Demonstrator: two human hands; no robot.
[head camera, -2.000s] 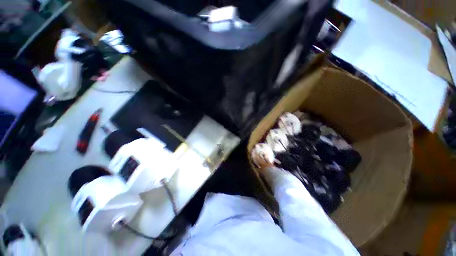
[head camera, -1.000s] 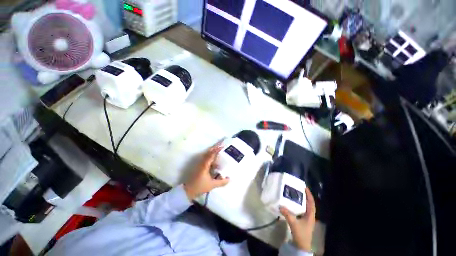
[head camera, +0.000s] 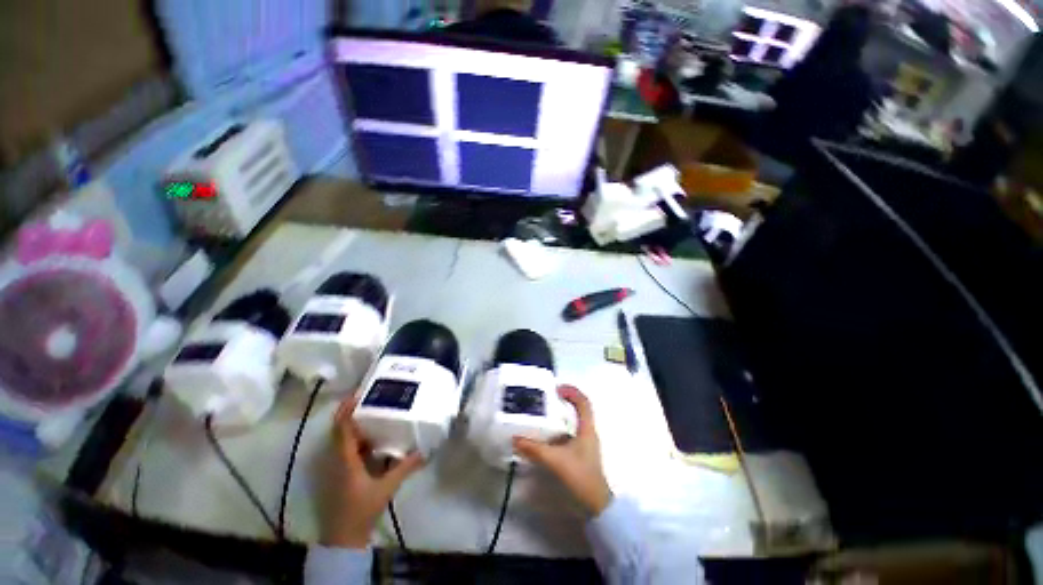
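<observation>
Several white security cameras with black heads stand in a row on the pale bench. My left hand holds the third security camera by its lower white body. My right hand holds the rightmost security camera at its right side and base. The two held cameras are side by side with a narrow gap. The other two cameras, one at far left and one beside it, stand untouched. Black leads hang from the bases towards the bench's front edge.
A monitor stands behind. A power supply and pink-white fan are at left. A red-black utility knife, dark stick and black mouse pad lie right. A large black bin rises beyond the bench's right end.
The view has turned towards the bench and monitor. Both held cameras have moved left along the bench, beside the other two. The right one has come closer to the left one.
</observation>
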